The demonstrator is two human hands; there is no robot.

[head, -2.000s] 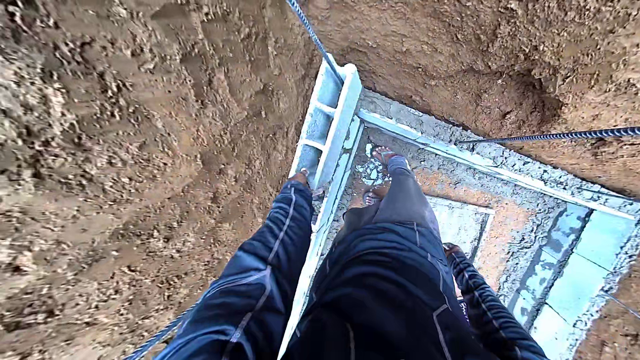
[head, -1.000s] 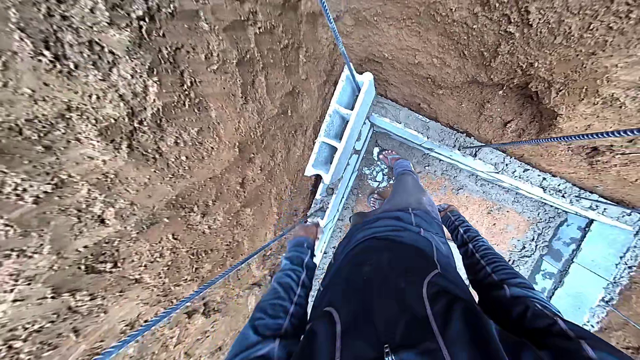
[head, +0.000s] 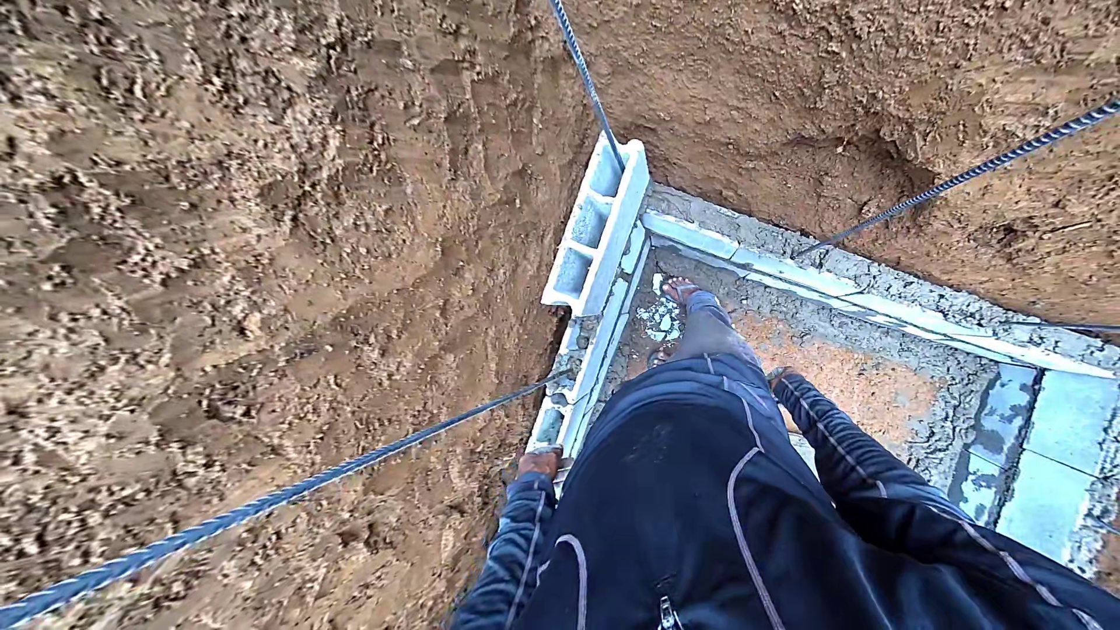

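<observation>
My left hand (head: 540,461) rests on the top of the low concrete block wall (head: 601,359) at the lower middle; its fingers are partly hidden. My right hand (head: 777,376) shows only in part beside my leg, past the dark sleeve, and what it touches is hidden. A hollow concrete block (head: 615,236), its cavities showing, sits on the wall's far left corner, ahead of my left hand. A steel rebar (head: 588,74) rises from that block. Another rebar (head: 376,455) slants up from the wall just ahead of my left hand.
Steep earth walls (head: 350,219) enclose the blockwork. Mortar lies along the far block course (head: 787,280), where a third rebar (head: 962,179) leans outward. Pale blocks (head: 1050,446) form the right side. My sandalled foot (head: 678,289) stands on the floor beside white debris (head: 661,319).
My left hand has moved back along the wall, away from the hollow block. More of the wall top between them now shows.
</observation>
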